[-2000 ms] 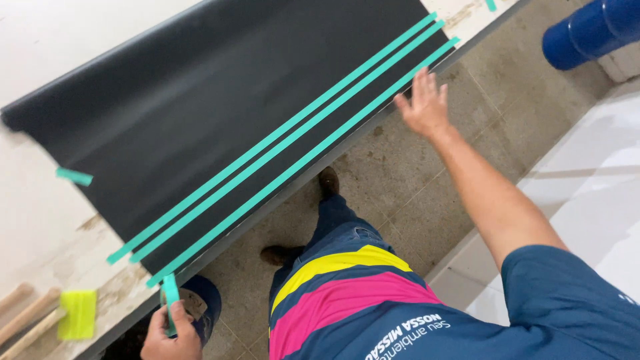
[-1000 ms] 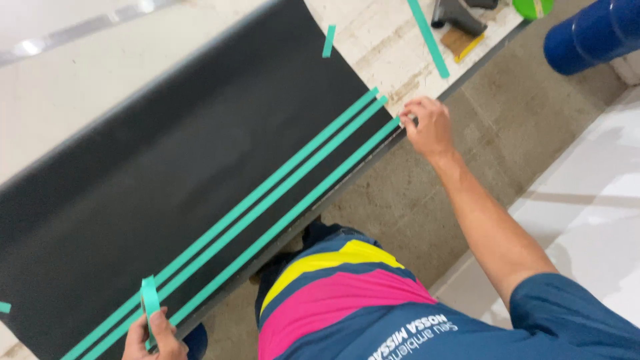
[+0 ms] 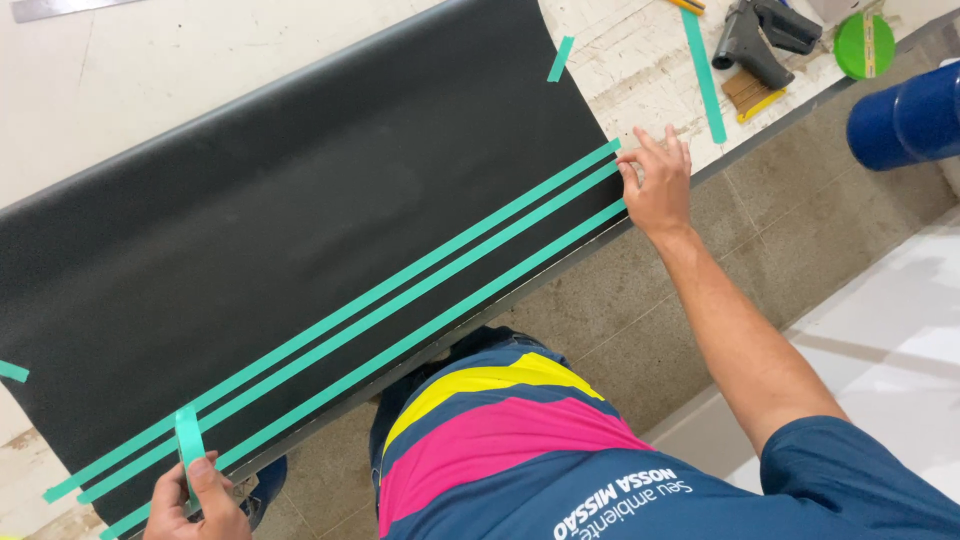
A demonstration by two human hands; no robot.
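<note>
A black sheet (image 3: 337, 180) lies along the table edge, with long green tape strips (image 3: 420, 289) running across it near that edge. At the lower left, my left hand (image 3: 199, 499) grips a roll of green tape (image 3: 189, 435) between thumb and fingers, over the strips. My right hand (image 3: 656, 180) is at the strips' right ends, its thumb and a finger pinched close to the middle strip's end; whether they hold that end cannot be told. Short green tape pieces sit on the sheet's right edge (image 3: 561, 58) and left edge (image 3: 13, 370).
On the white table (image 3: 600, 82) at the upper right are a loose green tape strip (image 3: 703, 82), a dark pistol-shaped tool (image 3: 757, 45), a brown and yellow scraper (image 3: 754, 97) and a round green object (image 3: 864, 45). A blue drum (image 3: 900, 120) stands beyond the table edge.
My right hand has gone from open fingers near the lowest strip's end to a pinch by the middle strip's end. The left hand keeps the tape roll. The view has shifted.
</note>
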